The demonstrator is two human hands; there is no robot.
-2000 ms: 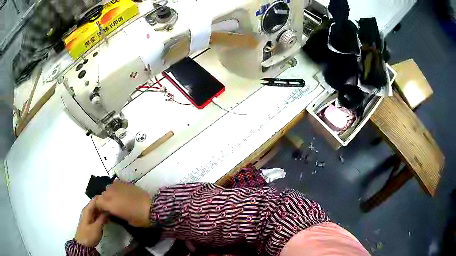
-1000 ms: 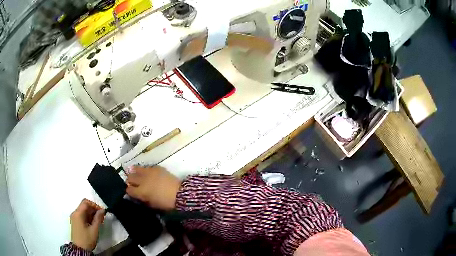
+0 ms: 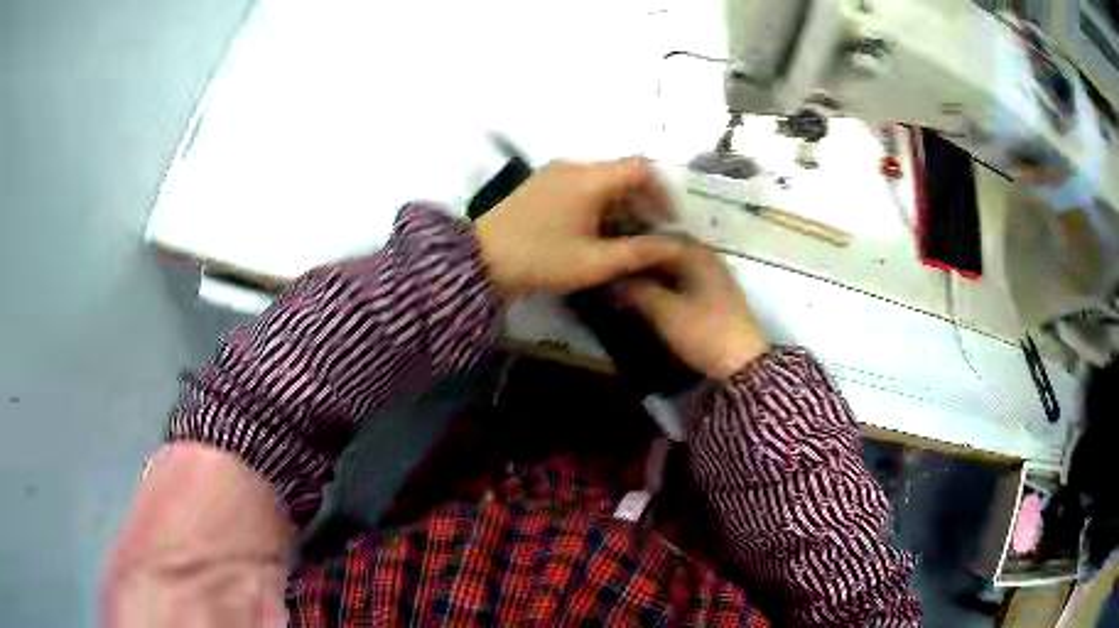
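The black cut-piece bundle (image 3: 623, 341) lies at the table's front edge, in front of my body. One end (image 3: 498, 188) sticks out beyond my left hand, and the middle is hidden under both hands. My left hand (image 3: 567, 231) is bent over the bundle with its fingers curled. My right hand (image 3: 697, 307) grips the bundle from the right, its fingers against those of my left hand. Both hands are blurred. Whether a tie strip is between the fingers cannot be told.
The sewing machine (image 3: 908, 61) stands at the upper right of the white table (image 3: 356, 135). A wooden-handled tool (image 3: 804, 226), a black phone with a red edge (image 3: 949, 202) and black snips (image 3: 1041, 378) lie on the table. A white scrap box (image 3: 1014, 540) is at the lower right.
The view has swung left, so the machine and phone sit further right. My hands, apart around the bundle one second ago, are now together over it.
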